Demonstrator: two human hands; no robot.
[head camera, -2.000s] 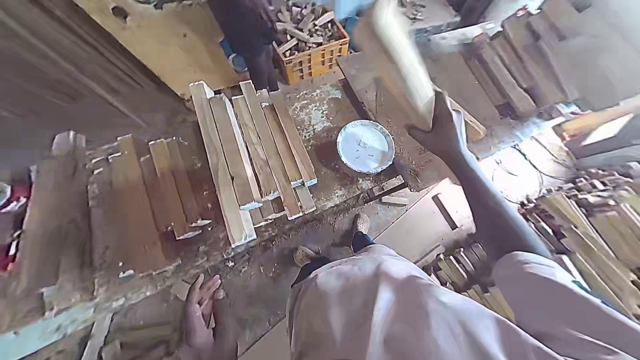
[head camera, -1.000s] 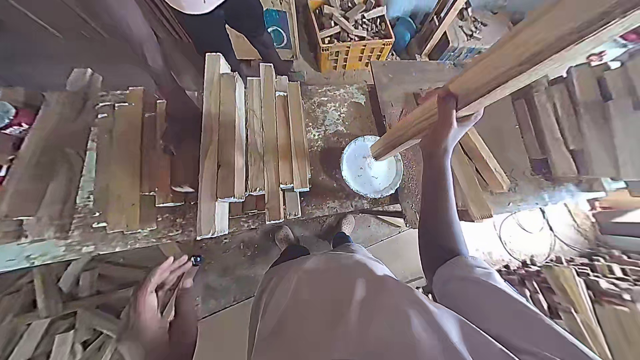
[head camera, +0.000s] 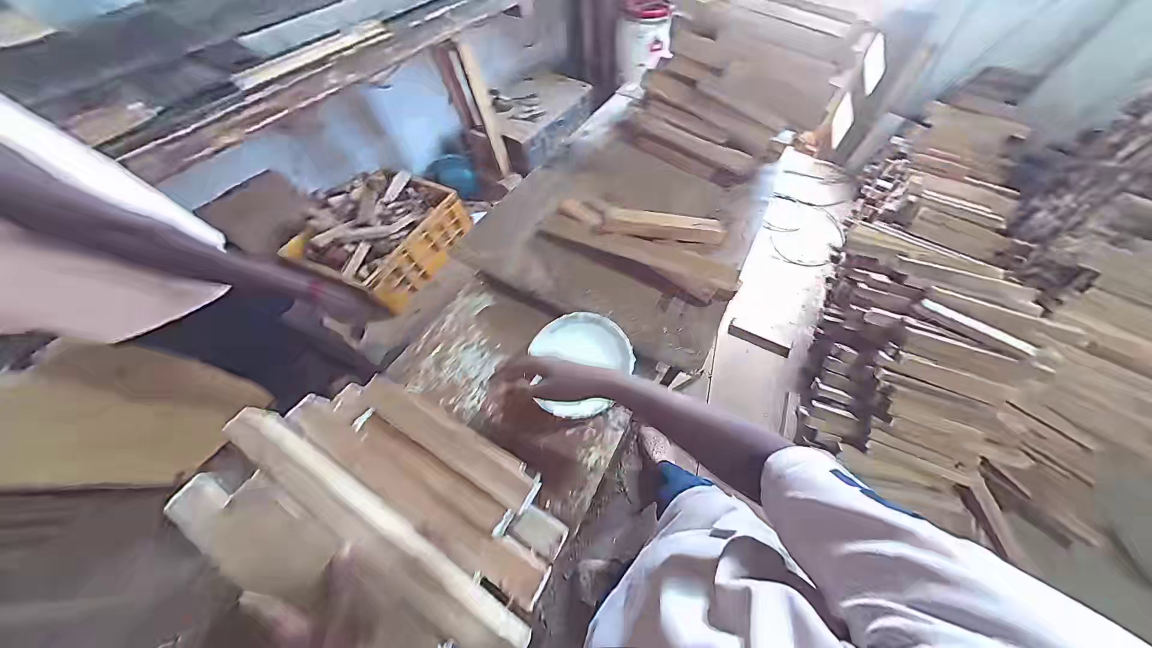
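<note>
My right hand (head camera: 531, 380) reaches over the left rim of a round white tub (head camera: 585, 342) with pale contents; it is blurred, with no plank in it. Left of the tub, sawn wooden planks (head camera: 423, 450) lie side by side in a stack on the workbench. A light plank (head camera: 378, 526) lies along the near left side of this stack. What seems to be my left hand (head camera: 328, 585) is a blur at the lower left, against the wood; its fingers and grip cannot be made out.
A person in dark trousers (head camera: 261, 342) stands beyond the stack. A yellow crate (head camera: 423, 256) holds wood offcuts. Beyond the tub, two wood pieces (head camera: 661, 225) lie on the bench. More planks (head camera: 981, 378) are piled at the right, and a cable (head camera: 801, 229) lies on a pale surface.
The long plank that was in my right hand is no longer in it. That hand has moved down to the tub. The view has swung strongly to the right.
</note>
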